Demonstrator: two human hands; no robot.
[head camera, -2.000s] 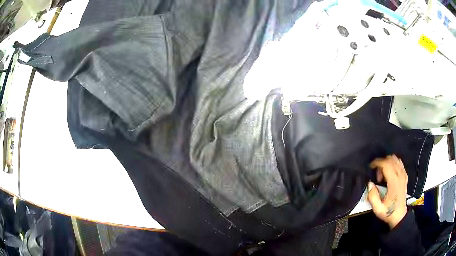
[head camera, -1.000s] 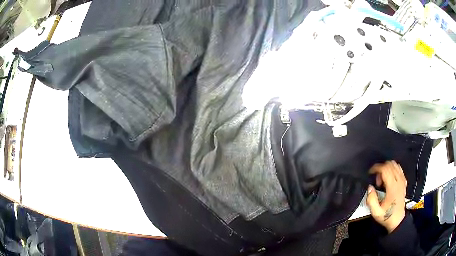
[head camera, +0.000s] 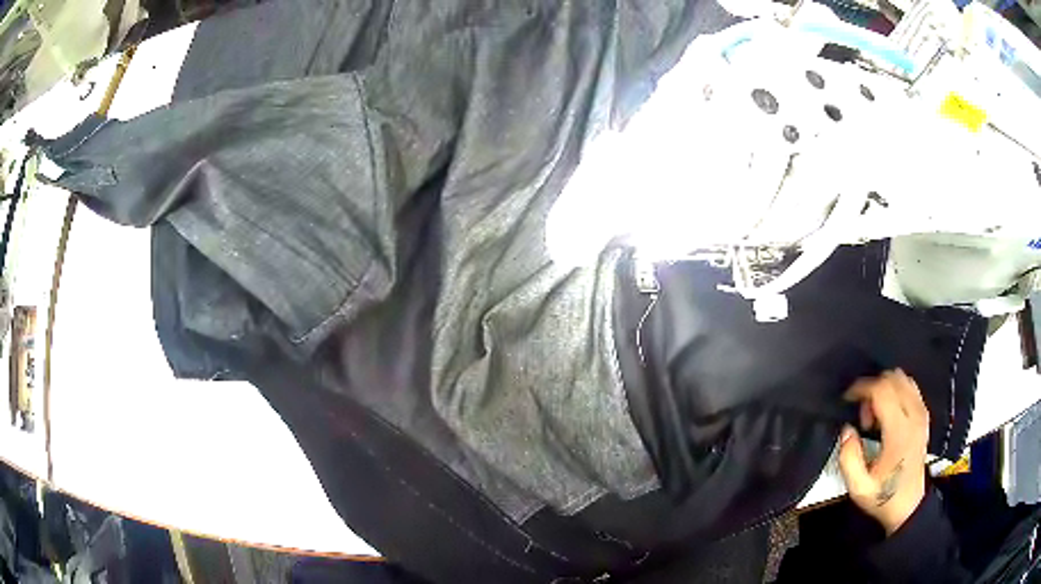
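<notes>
A large dark garment piece (head camera: 525, 376) covers much of the table, its greyer faces folded upward in the middle and left. Its black right part lies under the sewing machine's head (head camera: 731, 148), around the presser foot (head camera: 756, 269). A pale thread (head camera: 646, 325) hangs onto the cloth beside the machine. Pale stitching runs along the cloth's right edge. My right hand (head camera: 890, 439) is at the cloth's front right edge, fingers curled and thumb apart; fingertips touch the black cloth, and whether they pinch it is unclear. My left hand is not visible.
The white table (head camera: 245, 456) has a wood-coloured front edge. A pale, rounded machine part (head camera: 965, 268) stands right of the presser foot. A yellow label (head camera: 965, 111) is on the machine. A blue tube (head camera: 850, 43) runs over it. Dark items lie below the table at lower left.
The table, machine and cloth sit slightly lower in the picture, as the view has shifted. My right hand stays at about the same place on the cloth.
</notes>
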